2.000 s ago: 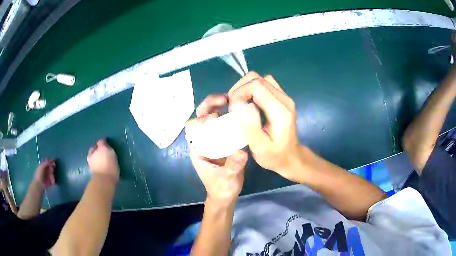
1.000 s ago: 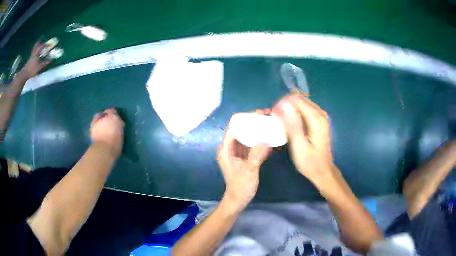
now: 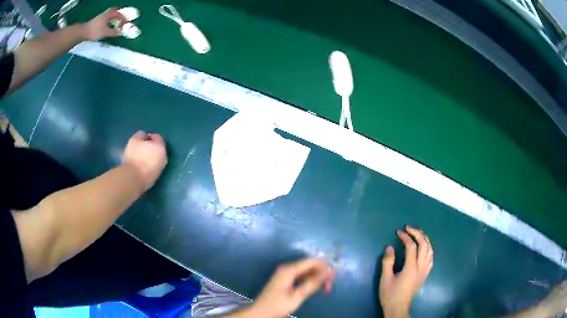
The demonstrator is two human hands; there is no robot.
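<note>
My left hand [image 3: 295, 287] is low in the middle, blurred, with fingers loosely curled and nothing visible in it. My right hand [image 3: 407, 270] is to its right over the dark green bench, fingers spread and empty. A closed white oval device [image 3: 341, 73] lies on the green belt beyond the divider, its wrist strap [image 3: 346, 113] pointing toward me and reaching the divider. A white flat cloth [image 3: 255, 163] lies on the bench against the divider's near side, left of both hands.
Another person's closed hand [image 3: 147, 155] rests on the bench at left; a hand [image 3: 102, 26] reaches over the belt to white pieces [image 3: 129, 22]. Another white device [image 3: 196, 37] lies on the belt. The white divider [image 3: 398, 161] crosses the view diagonally. A hand [image 3: 553, 304] shows at lower right.
The white device has left my hands, and one now lies on the belt. My hands have separated and are lower in view. The view has turned, so the divider slants down to the right.
</note>
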